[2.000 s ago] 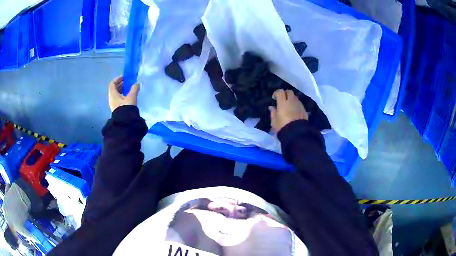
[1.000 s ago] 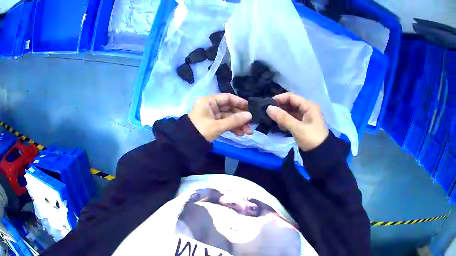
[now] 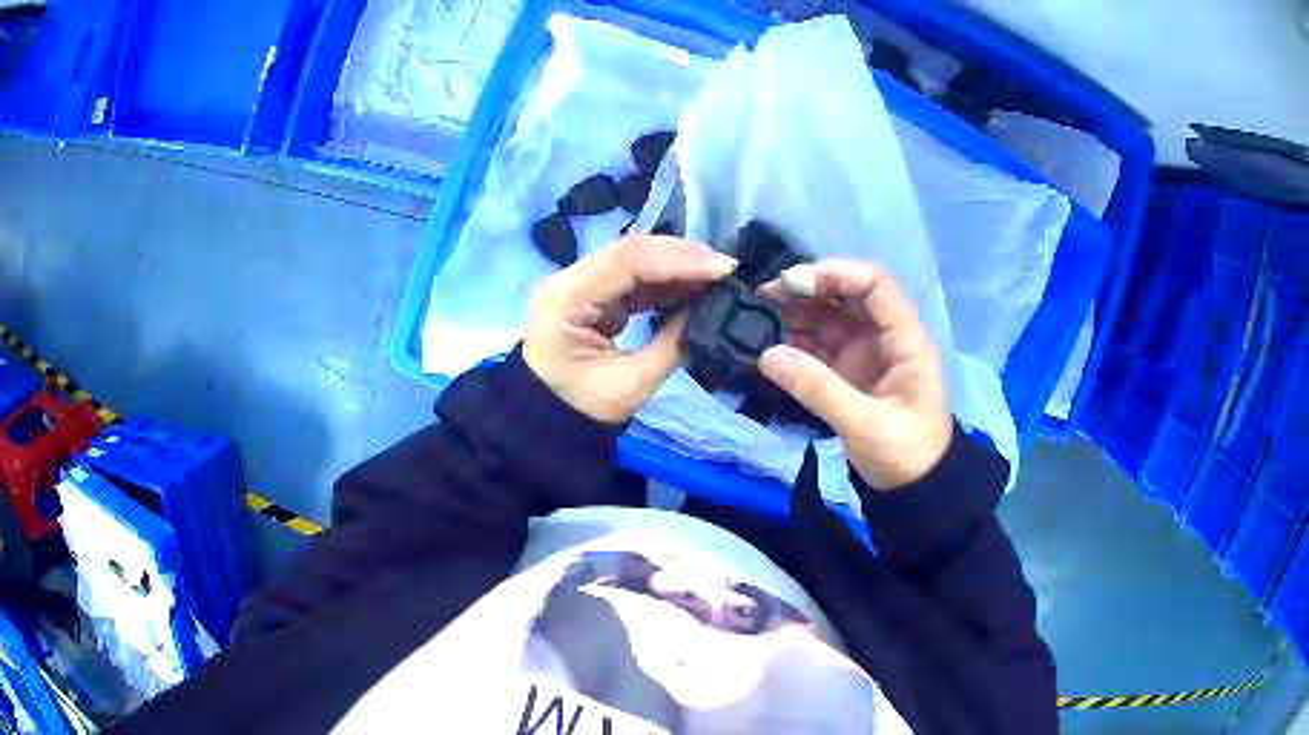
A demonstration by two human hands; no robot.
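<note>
A black moulded housing (image 3: 735, 328) is held between the fingers of my left hand (image 3: 610, 323) and my right hand (image 3: 861, 359), above the blue plastic tray (image 3: 416, 309). It shows a recessed inner side with a raised rim. A white liner sheet (image 3: 804, 129) lies creased over the middle of the tray. A heap of black parts (image 3: 768, 247) lies beneath and behind my hands, partly hidden by them and the sheet. Several loose black parts (image 3: 590, 195) lie on the liner at the tray's left.
Blue crates (image 3: 180, 72) stand along the top left and blue crate stacks (image 3: 1220, 345) along the right. Another lined tray (image 3: 1134, 144) lies behind the held tray. A red stool (image 3: 43, 457) and blue crates (image 3: 187, 481) are at lower left. Black-and-yellow tape (image 3: 1177, 696) crosses the floor.
My left hand has left the tray's left edge and my right hand has left the heap; both now hold one part. Since the last frame the part has been turned to show its recess.
</note>
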